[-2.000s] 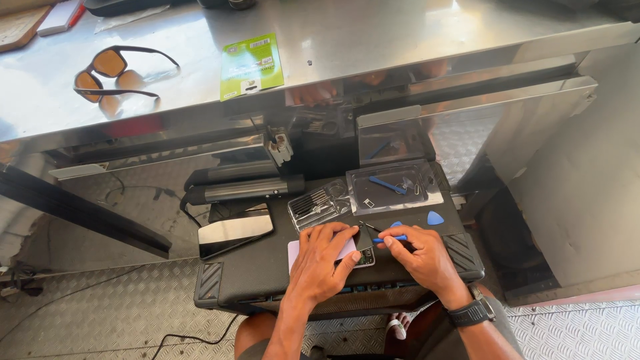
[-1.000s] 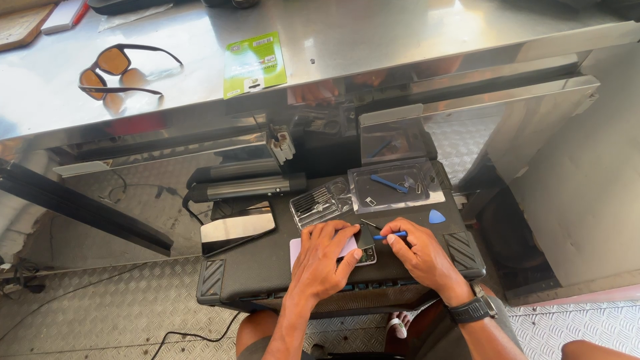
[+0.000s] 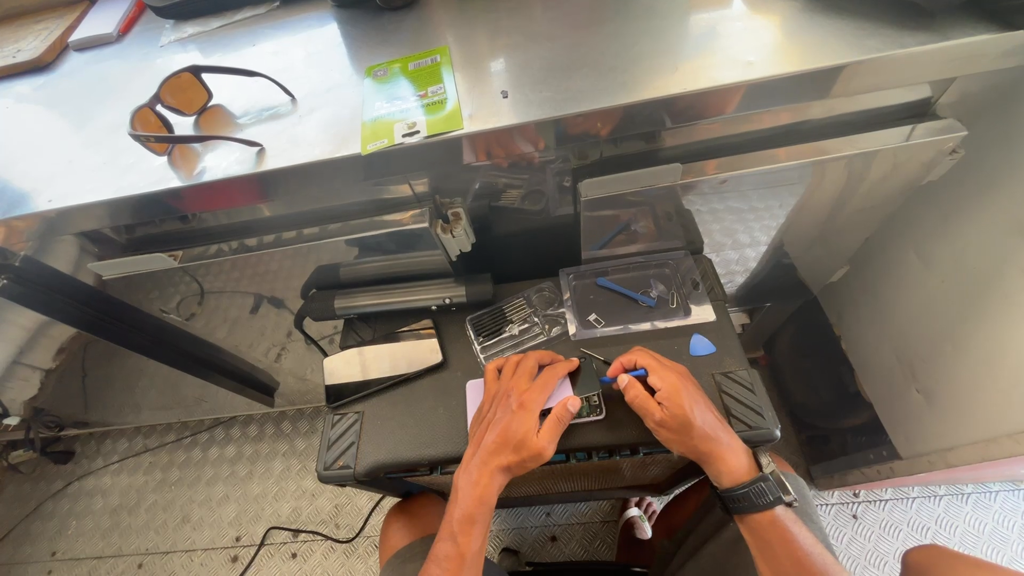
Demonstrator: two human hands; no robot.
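Observation:
My left hand rests on a phone with a light purple panel, its fingers spread over it. Green circuitry shows at the phone's right end, beneath a dark cover piece. With my right hand I pinch a blue plastic pry tool, its tip at the right edge of the dark piece. A thin screwdriver lies just above. Behind, a clear tray holds several driver bits, and a clear blister pack holds another blue pry tool. A blue triangular pick lies to the right.
The black case under the work has ridged corners. On it, left, are a dark glossy phone and a corded black and grey device. Sunglasses and a green package lie on the metal counter behind.
A blue pick near my right hand, seen two seconds ago, no longer shows beside it. My left hand has stayed on the phone; my right hand has moved only slightly.

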